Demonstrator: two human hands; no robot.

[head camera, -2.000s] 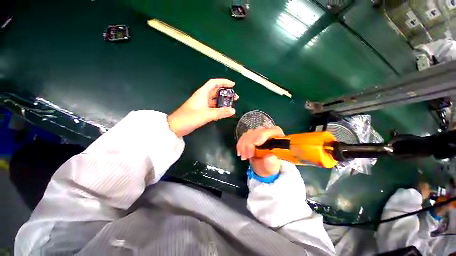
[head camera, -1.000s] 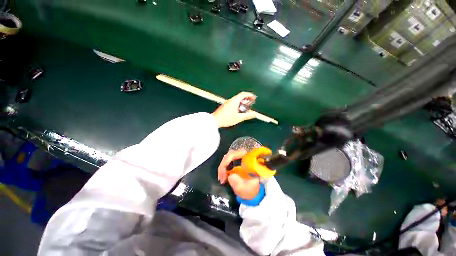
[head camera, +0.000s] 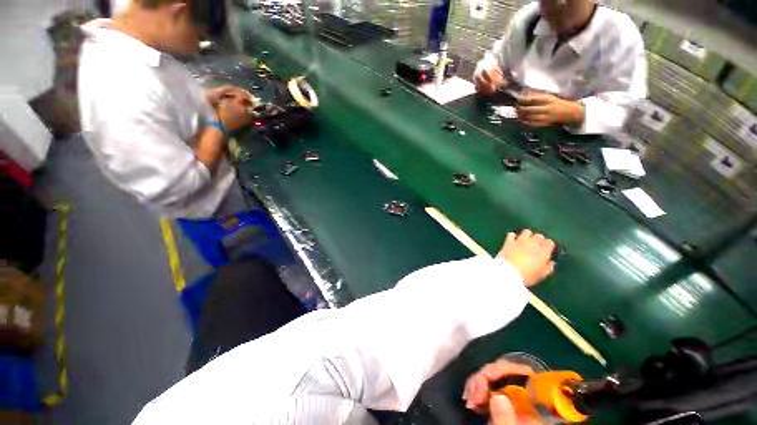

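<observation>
My left hand (head camera: 529, 256) reaches over the pale yellow strip (head camera: 465, 236) on the green surface, back of the hand up. A small dark edge of a device unit shows at its fingertips; the fingers hide the rest. My right hand (head camera: 496, 388), at the bottom edge, grips the orange screwdriver (head camera: 558, 395), its black end pointing right. Part of the round dish's rim (head camera: 529, 359) shows behind that hand. One device unit (head camera: 612, 325) lies right of the strip; another (head camera: 396, 207) lies left of it.
A person in a white coat (head camera: 137, 116) works at the left, near a pale tape roll (head camera: 303, 93). Another person (head camera: 598, 70) works across the bench. Several small units, one here (head camera: 463, 178), and white paper (head camera: 622, 162) lie farther off. A black cable sleeve (head camera: 681, 365) is at the lower right.
The view has swung left and up, bringing both people into view. My left hand has moved from the strip to its far side. My right hand still holds the screwdriver, now lower in the picture.
</observation>
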